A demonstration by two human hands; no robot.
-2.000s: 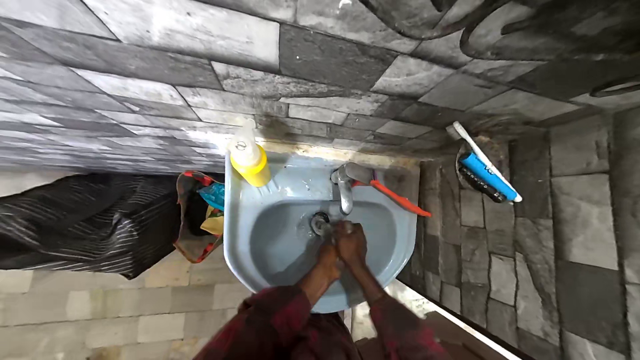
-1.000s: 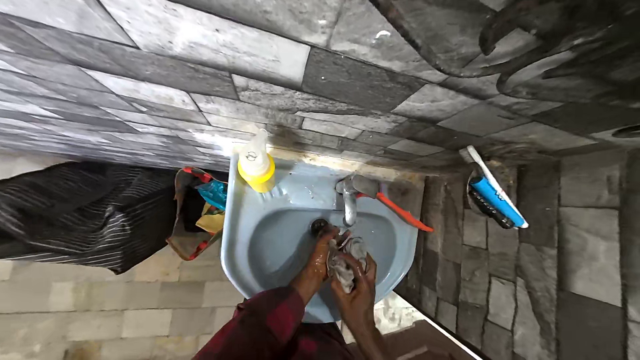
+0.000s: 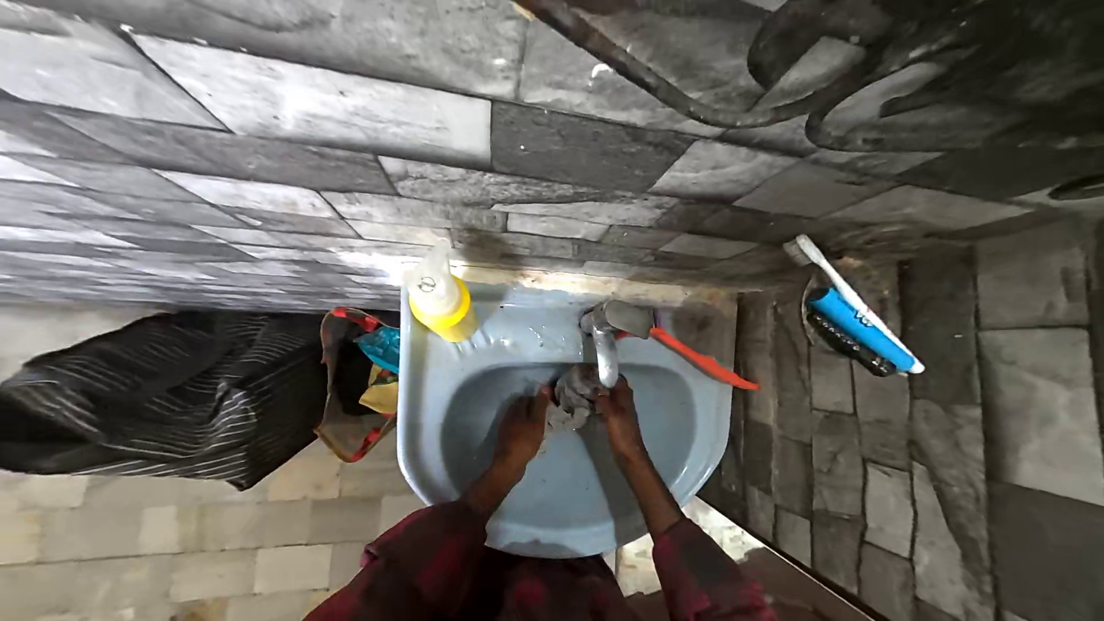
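Note:
A wet greyish cloth (image 3: 576, 398) is bunched under the spout of a metal tap (image 3: 606, 345), over the bowl of a light blue washbasin (image 3: 552, 517). My left hand (image 3: 523, 427) grips its left side, and my right hand (image 3: 619, 412) grips its right side close to the spout. Part of the cloth is hidden behind the tap. A bottle with a yellow collar and clear top (image 3: 442, 302) stands on the basin's back left corner. An orange-red strip-like object (image 3: 703, 358) lies across the right rim beside the tap.
Right of the basin, a toothbrush (image 3: 849, 297) and a blue tube (image 3: 862, 328) sit in a wall holder. On the left are a black striped cloth or bag (image 3: 172, 397) and an open bag with red edging (image 3: 332, 431). A tiled wall rises behind the basin.
The hands, together in the bowl two seconds ago and around the bunched cloth one second ago, are now apart on either side of it, with the cloth under the tap.

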